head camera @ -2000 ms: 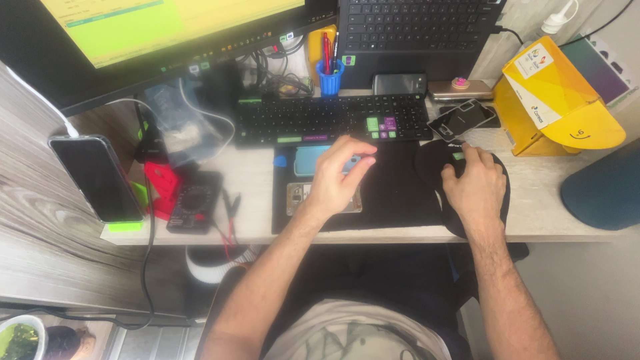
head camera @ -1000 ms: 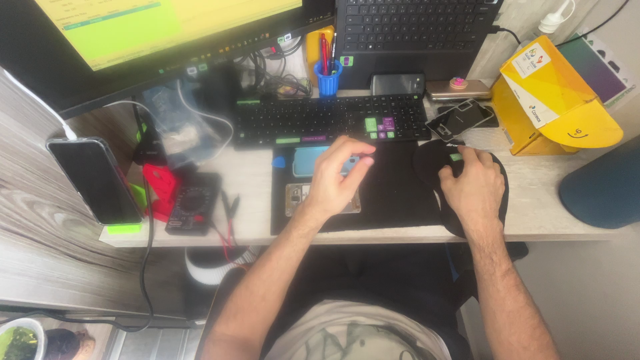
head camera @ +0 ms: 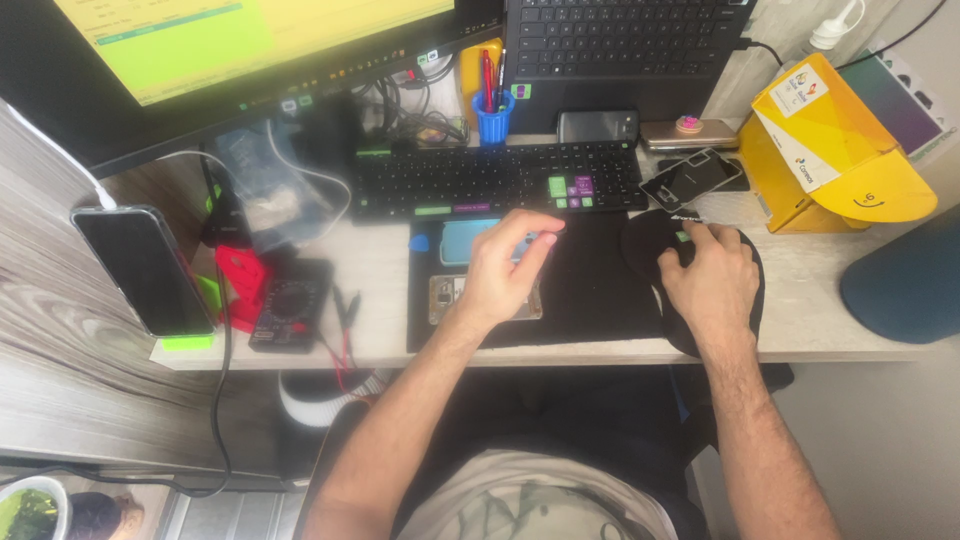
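Note:
My left hand (head camera: 504,266) is raised over the black desk mat (head camera: 592,300), thumb and index finger curved close to each other; a small dark spot shows by the fingertips, but whether they pinch anything is unclear. Partly behind this hand lie a light-blue phone case (head camera: 459,241) and, below it, an opened phone body (head camera: 445,294) with a clear frame. A blue plastic pick (head camera: 418,243) lies left of the case. My right hand (head camera: 712,277) rests palm down on the black mouse pad (head camera: 641,244), over what seems to be a dark mouse, mostly hidden under the palm.
Beyond the mat are a black keyboard (head camera: 480,176), a laptop (head camera: 619,60), a blue pen cup (head camera: 493,120) and phone parts (head camera: 691,180). A monitor (head camera: 262,67), propped phone (head camera: 139,270) and multimeter (head camera: 291,306) stand left; a yellow box (head camera: 817,142) and dark-blue cylinder (head camera: 904,281) stand right.

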